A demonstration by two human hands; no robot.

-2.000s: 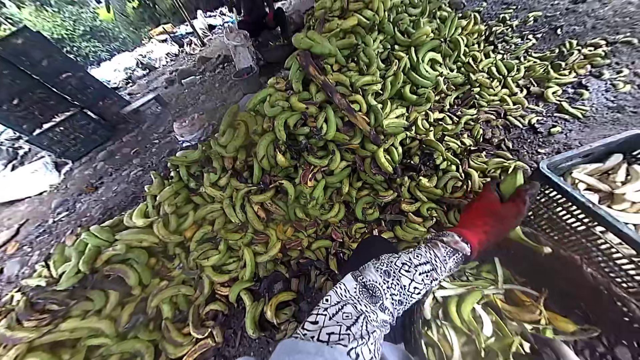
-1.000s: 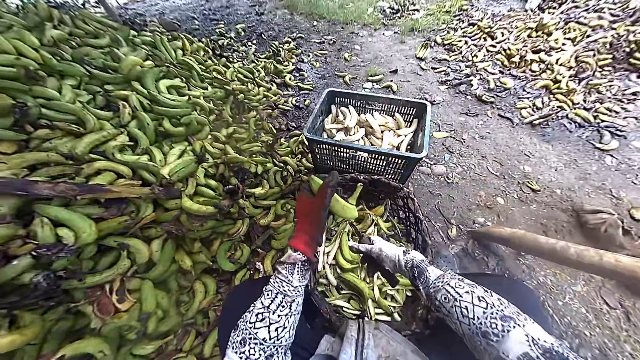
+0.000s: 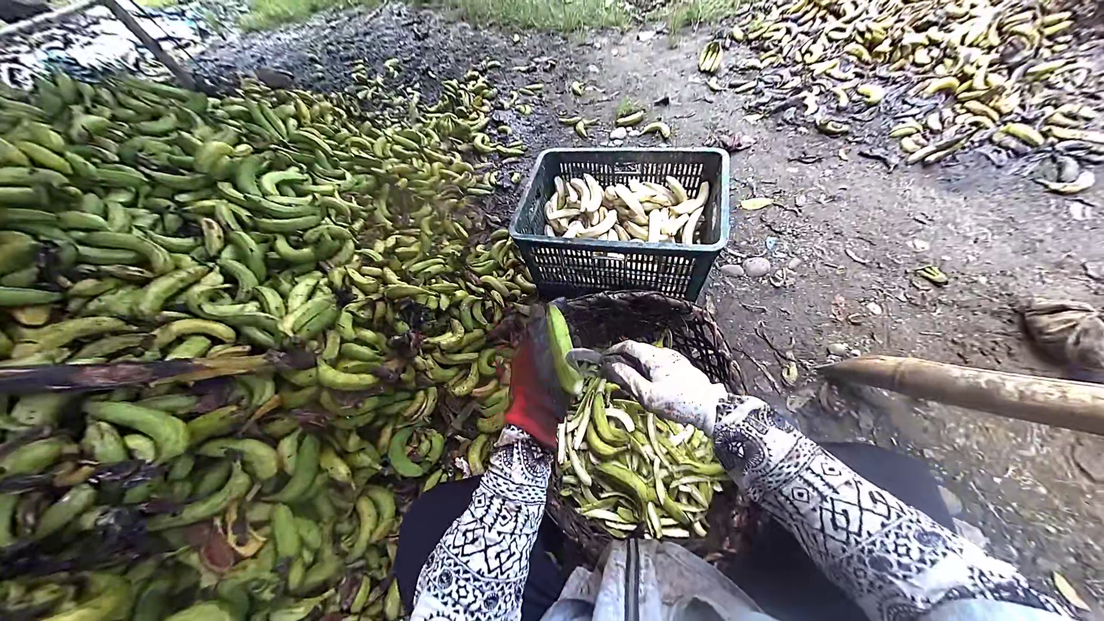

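Observation:
My left hand (image 3: pixel 533 388), in a red and dark glove, grips an unpeeled green banana or plantain (image 3: pixel 562 352) that stands nearly upright. My right hand (image 3: pixel 660 379), in a whitish glove, is closed on a small tool with a curved metal blade (image 3: pixel 586 355), whose tip is at the fruit's side. Both hands are over a dark woven basket (image 3: pixel 720 345) between my knees, which holds green peel strips (image 3: pixel 638 479). Just beyond it, a dark green plastic crate (image 3: pixel 621 250) holds peeled pale fruit (image 3: pixel 625 207).
A large heap of green fruit (image 3: pixel 259 216) fills the left side, with a dark stalk (image 3: pixel 129 373) across it. At right, a thick bamboo pole (image 3: pixel 975 392) lies near a brownish cloth-like thing (image 3: pixel 1069 332). Another heap of yellowish fruit and peels (image 3: pixel 975 78) lies at the far right.
The view has swung right from the heap to the basket and crate. Since one second ago, my right hand has risen from over the peels to beside the fruit in my left hand.

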